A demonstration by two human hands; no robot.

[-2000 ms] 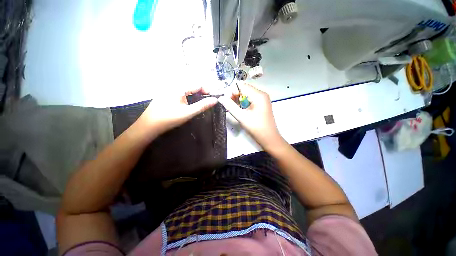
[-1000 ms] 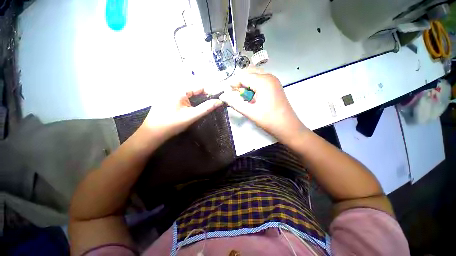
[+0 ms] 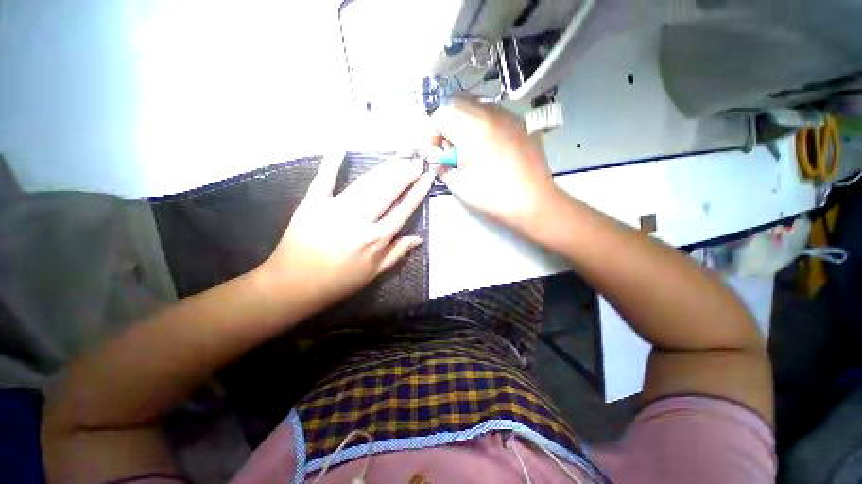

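The dark panel (image 3: 203, 241) lies on the white table's front part, its stitched top edge towards the machine. It joins the grey-beige garment body (image 3: 80, 241) on the left. My left hand (image 3: 340, 232) lies palm down on the panel, fingers spread, its fingertips near the panel's top right corner. My right hand (image 3: 501, 170) is closed around a small green-handled tool (image 3: 448, 156), with its fingertips at that corner beside my left fingertips. The tool's point is too small to make out. The presser foot and needle area (image 3: 435, 90) is just beyond my right fingertips, in glare.
The white machine head (image 3: 756, 57) is at the upper right. A ribbed white knob (image 3: 544, 117) is beyond my right hand. Yellow-orange scissor handles (image 3: 818, 149) lie at the table's right end. A whitish plastic bundle (image 3: 770, 253) is below them. The checked apron (image 3: 425, 388) is below the table edge.
My left hand has gone from pinching at the panel's edge to lying flat on the panel with fingers spread. My right hand still holds the tool. The view has shifted; the bright blue object is out of picture.
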